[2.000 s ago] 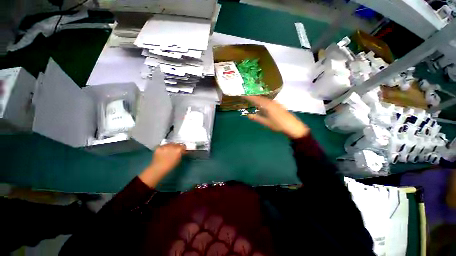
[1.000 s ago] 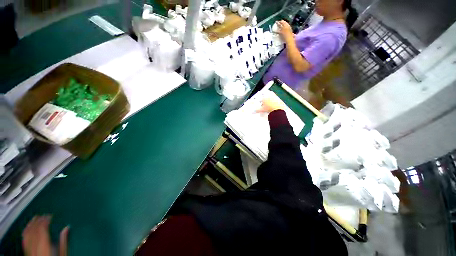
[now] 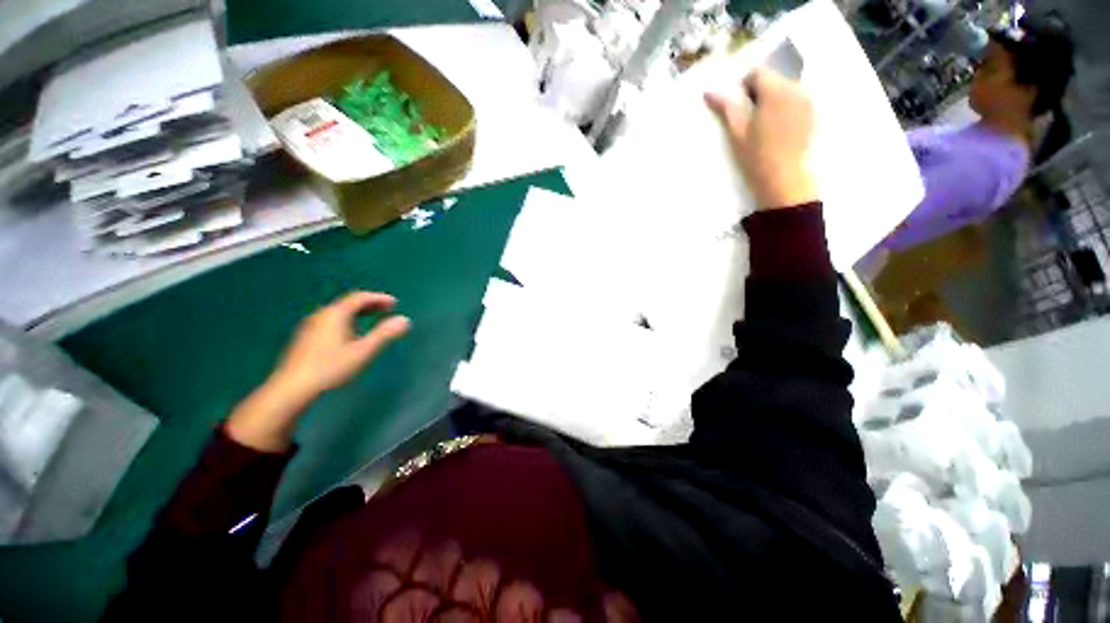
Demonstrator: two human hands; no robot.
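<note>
A large white flat carton blank [image 3: 609, 280] with tabbed edges lies slanted across the bench's right part in front of me. My right hand [image 3: 769, 128] is at its far upper part, fingers bent over a gap at the sheet's edge, and holds it. My left hand [image 3: 345, 343] is over the green mat left of the blank, empty, thumb and fingers apart, not touching the blank. Part of an open white carton [image 3: 104, 469] with a white item inside shows at the lower left.
A brown bin [image 3: 408, 189] holds green pieces [image 3: 387, 118] and white cards [image 3: 326, 136]. A stack of white inserts [image 3: 152, 134] stands at the upper left. White bagged items [image 3: 949, 450] are heaped at the lower right. A person in purple [image 3: 974, 177] is at the right.
My right hand has lifted the blank from the rack at the right and brought it over the bench. My left hand has moved up and right over the mat. The view has turned back left.
</note>
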